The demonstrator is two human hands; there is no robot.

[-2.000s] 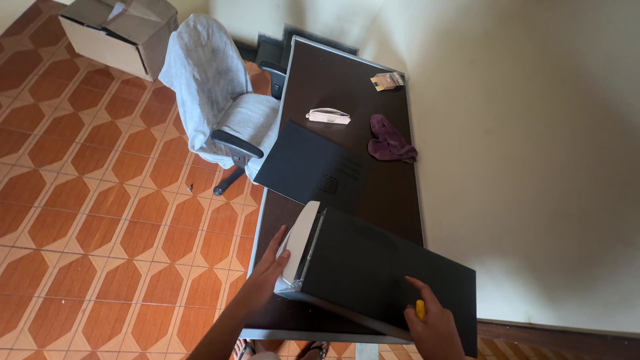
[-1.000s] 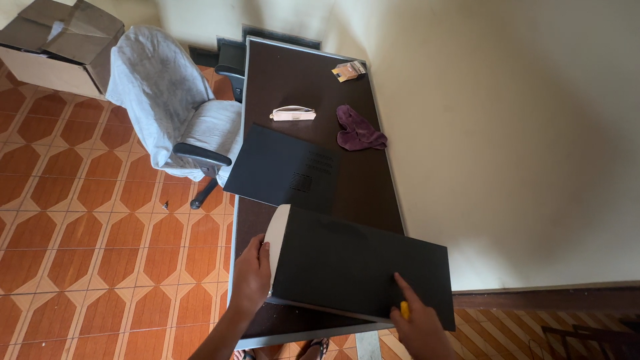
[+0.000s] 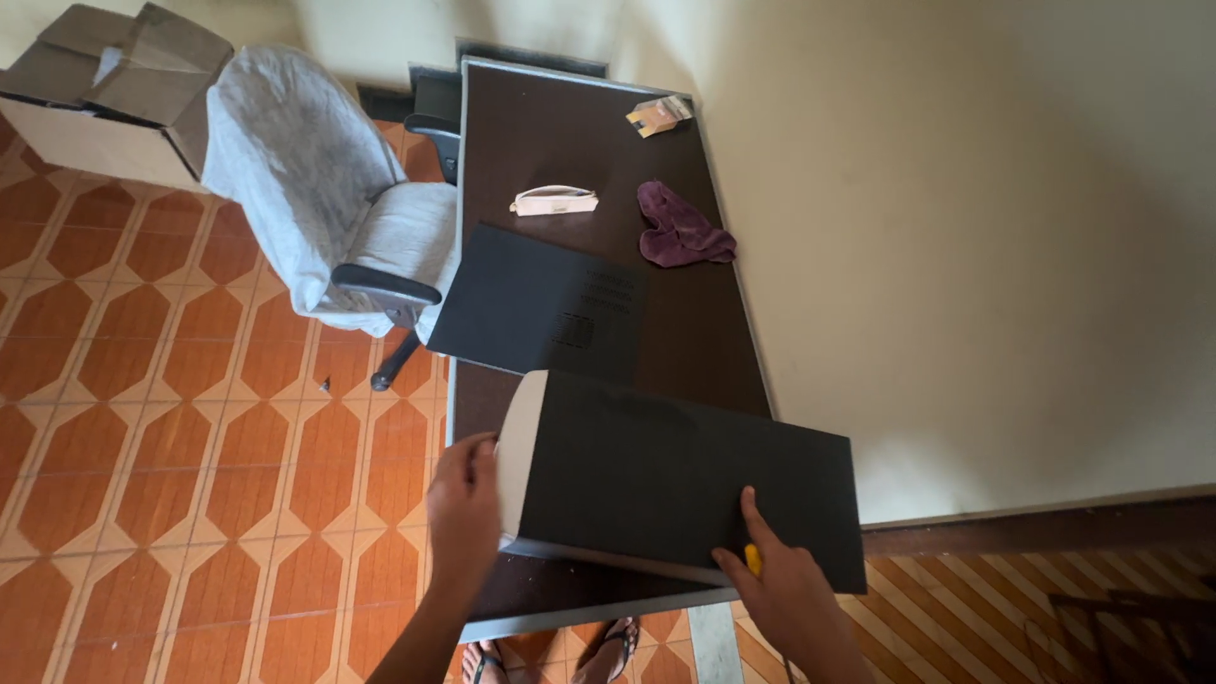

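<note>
A black computer case [image 3: 684, 484] with a pale front bezel [image 3: 522, 456] lies on its side across the near end of the dark table. My left hand [image 3: 464, 494] is at the bezel, fingers bent; whether it grips it is not clear. My right hand [image 3: 774, 575] rests on the case, index finger stretched along its top, and a yellow-handled tool [image 3: 753, 559] sits in its grasp, mostly hidden by the palm. Beyond the case lies a flat black side panel [image 3: 532, 294] with vent holes. Farther off are a pale zipped pouch [image 3: 555, 201] and a purple cloth [image 3: 679, 228].
The table [image 3: 613, 608] has a grey edge and stands along a wall at the right. A small carton [image 3: 658, 115] lies at its far corner. At the left are a covered office chair [image 3: 304, 180] and a cardboard box [image 3: 104, 142]. My feet [image 3: 608, 651] are below the near edge.
The case has turned slightly, and its pale bezel shows less of its face than two seconds ago. My right hand stays on top of the case with the yellow-handled tool.
</note>
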